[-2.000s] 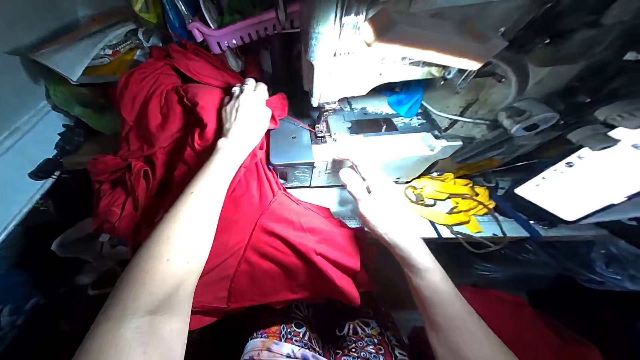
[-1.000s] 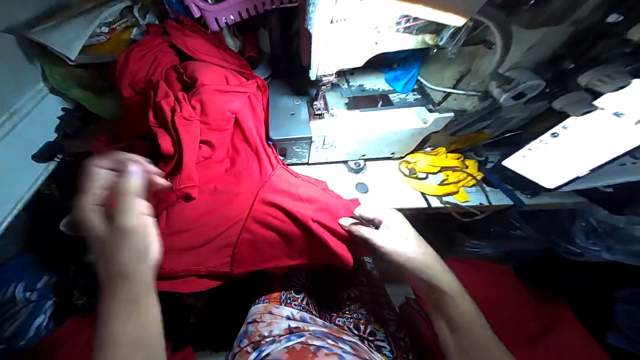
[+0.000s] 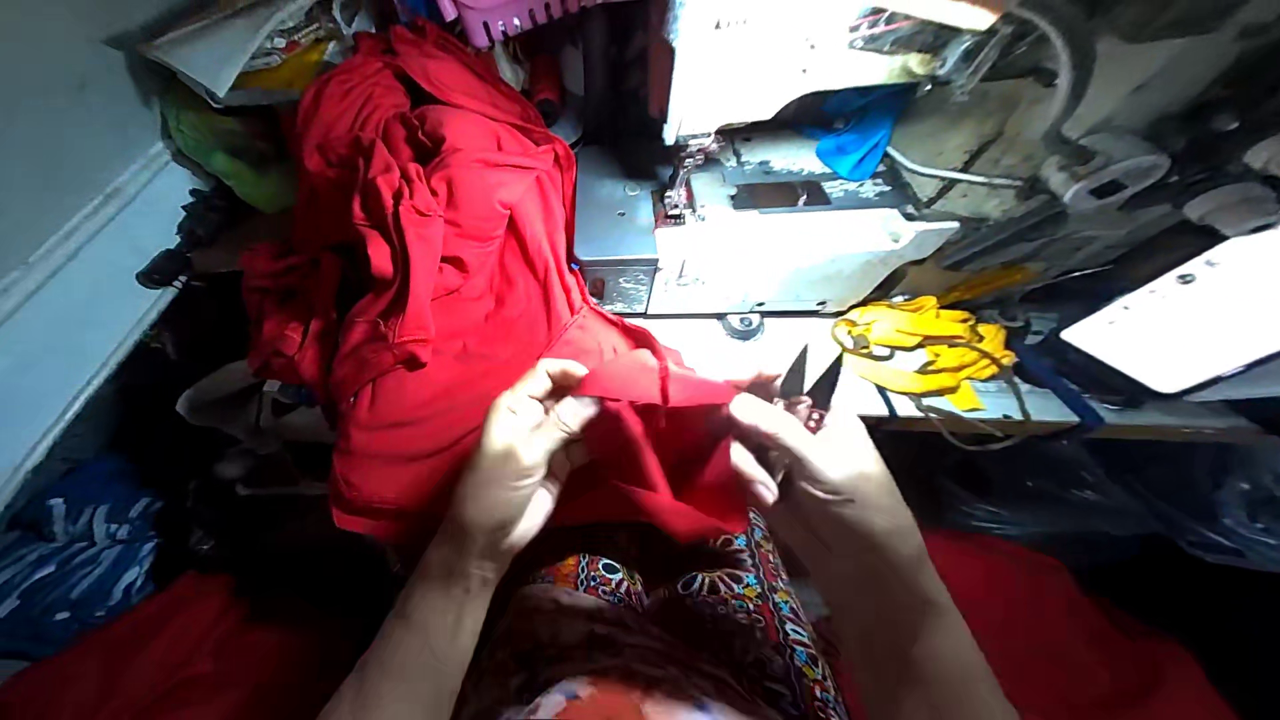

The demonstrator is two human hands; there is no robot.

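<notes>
A large red cloth garment lies bunched to the left of a sewing machine and drapes over the front edge. My left hand pinches one side of its near part at the fingertips. On the other side, my right hand grips the same red fabric between thumb and fingers. Small dark-bladed thread snips stick up from behind the right hand, seemingly held in it. The fabric between the hands is folded and partly blurred. The machine's presser foot has no cloth under it that I can see.
A yellow cloth bundle rests on the table edge, with a phone-like white panel farther right. A blue cloth lies behind the machine bed. At the top is a pink plastic basket. A small round metal part sits before the machine.
My left hand has come from the far left to the red fabric and taken hold of it. The fabric's near corner is lifted between both hands. The snips' blades now show at the right hand.
</notes>
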